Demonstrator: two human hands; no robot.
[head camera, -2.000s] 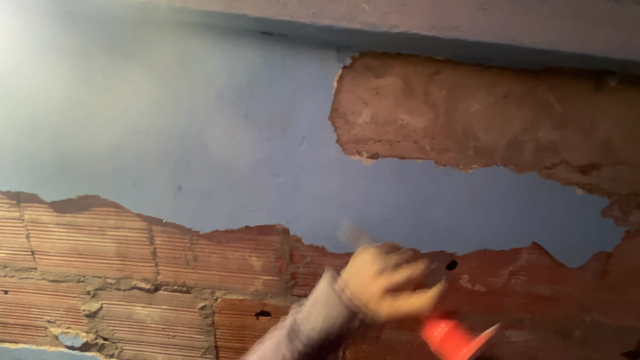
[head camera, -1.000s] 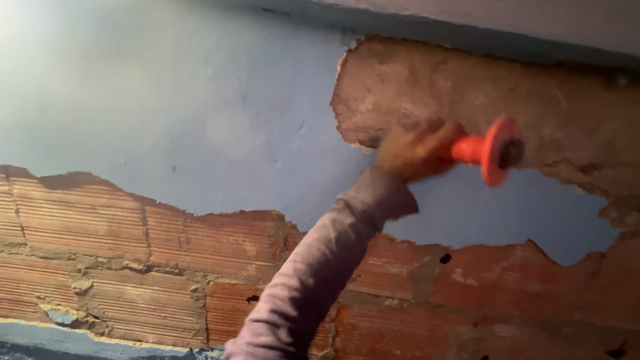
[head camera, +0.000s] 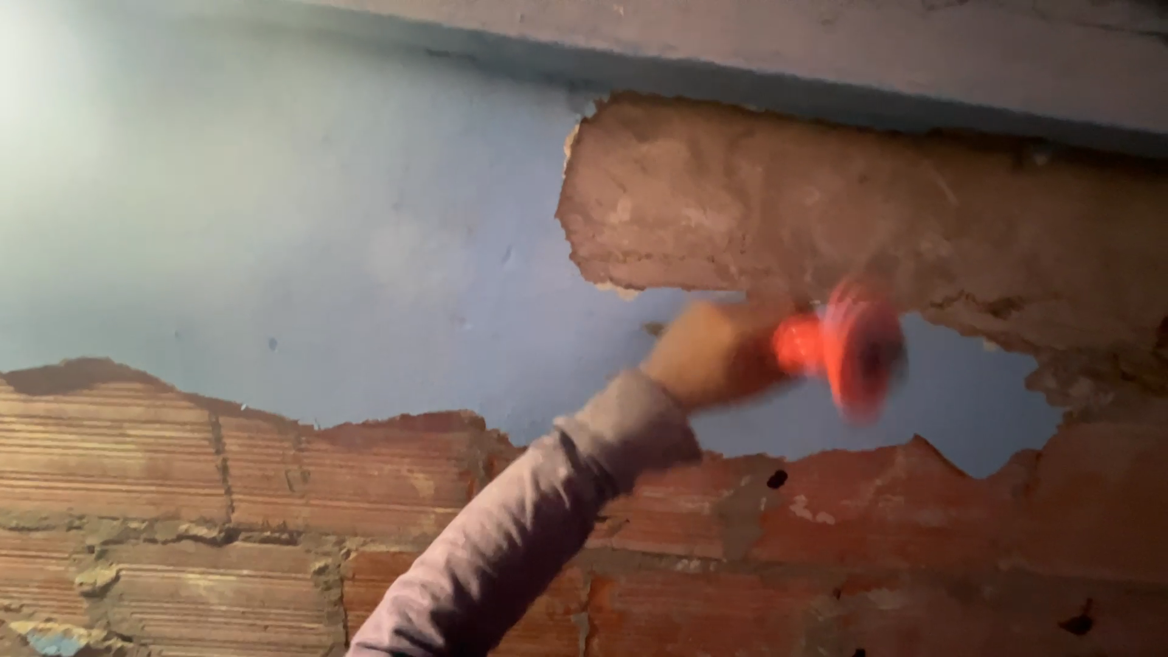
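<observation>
My left hand (head camera: 716, 356), blurred, is closed around the red grip of a hand tool with a round guard (head camera: 862, 351), which looks like a guarded chisel. The guard sticks out to the right of my fist. A small dark end shows left of the fist, against the blue painted plaster (head camera: 438, 274); whether it touches the wall cannot be told. Just above the hand lies the lower edge of a bare brown wall patch (head camera: 712, 201). A long pinkish sleeve (head camera: 511, 538) covers my forearm. My right hand is out of view.
Exposed ribbed clay bricks (head camera: 365, 474) with rough mortar joints run along the lower wall, below the jagged plaster edge. Overhead, a pale ledge or beam (head camera: 821, 55) crosses the view. Small dark holes (head camera: 776, 479) mark the brickwork. Bright light falls at the upper left.
My left hand with the red tool was low by the bricks two seconds ago, then rose to the brown patch's lower edge. Now it is slightly below that edge, over the blue plaster.
</observation>
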